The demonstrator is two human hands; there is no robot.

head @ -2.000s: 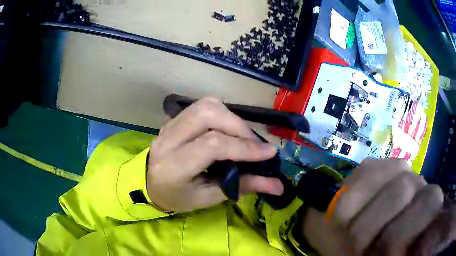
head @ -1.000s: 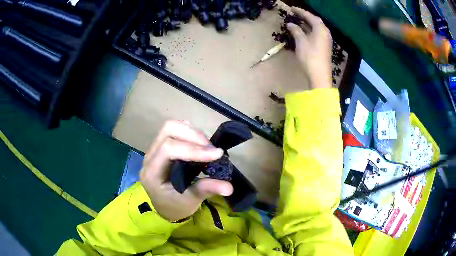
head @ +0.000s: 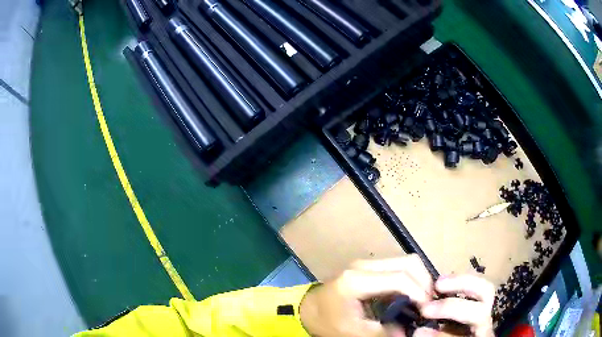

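My left hand (head: pixel 366 299) is at the bottom centre, in a yellow sleeve, with its fingers closed around a black housing (head: pixel 401 312). My right hand (head: pixel 465 301) is against it on the right, its fingers curled over the dark end of the same piece. Whether a small part is between its fingertips is hidden. Both hands are cut off by the lower edge, just in front of the parts tray (head: pixel 389 210). Small black brackets (head: pixel 535 197) lie at the tray's right, and short black sleeves (head: pixel 455 125) are piled at its far side.
Pale tweezers (head: pixel 492 211) lie in the tray near the brackets, and one loose black piece (head: pixel 476 264) lies nearer the hands. A slotted carrier (head: pixel 284 122) with long black tubes stands at upper left. The tan mat (head: pixel 330 230) lies left of the tray. A bag with a white label is at lower right.
My right hand has left the bracket pile and come back to my left hand at the housing. The view has swung left, showing more of the carrier; the yellow bin is mostly out of view.
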